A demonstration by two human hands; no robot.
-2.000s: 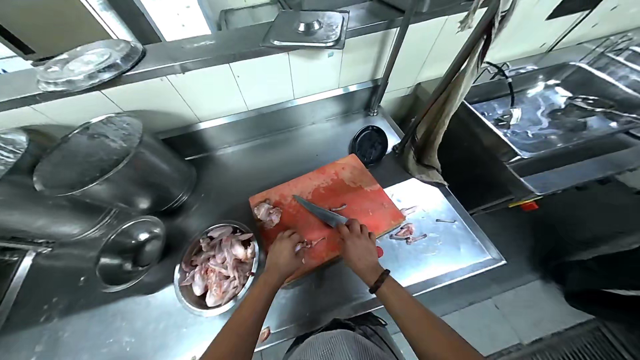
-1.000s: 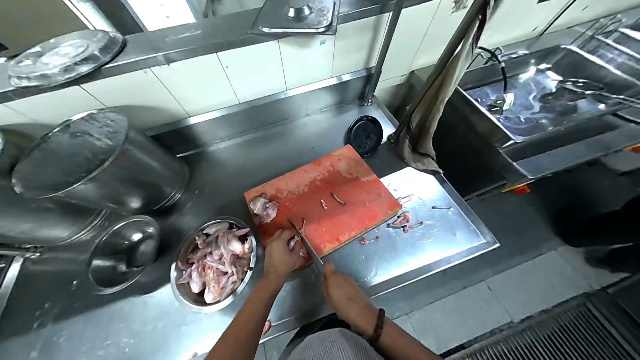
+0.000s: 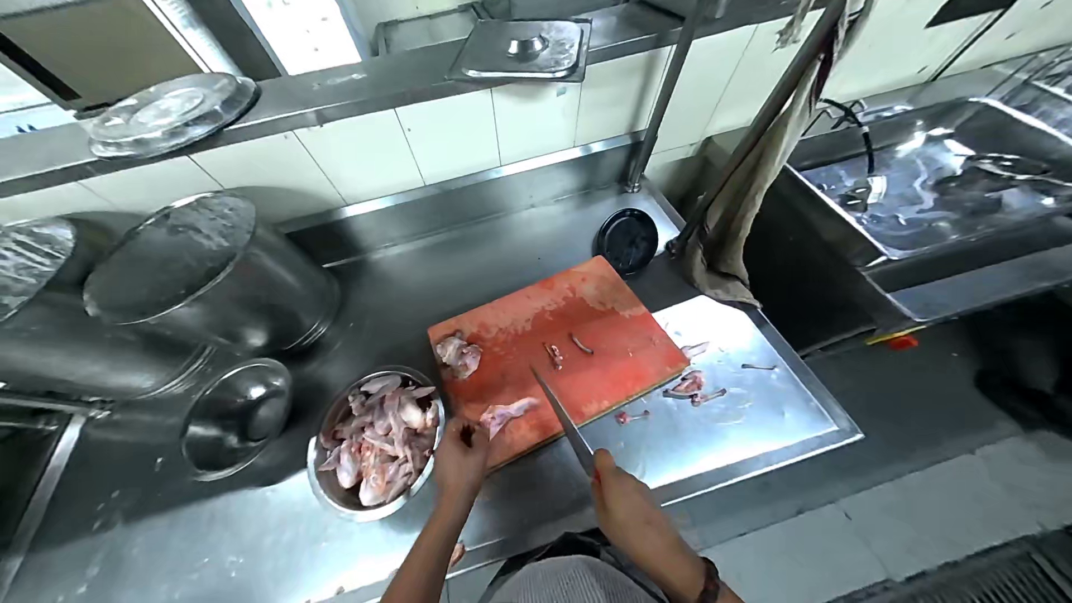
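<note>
A red cutting board lies on the steel counter. My right hand grips a kitchen knife, its blade angled up and left over the board. At the board's near left corner, my left hand has its fingers closed at the end of a raw poultry piece; the fingertips are partly hidden. Another lump of raw meat rests on the board's left side, and small bone pieces lie mid-board. Left of my left hand stands a steel bowl full of raw poultry pieces.
An empty steel bowl and large steel pots stand at the left. Behind the board lies a black round lid. Bone scraps lie on the counter at its right. A cloth hangs near the sink.
The knife has moved from the piece at my left hand to the right, its tip now over the board's middle. My left hand stays near the board's left corner.
</note>
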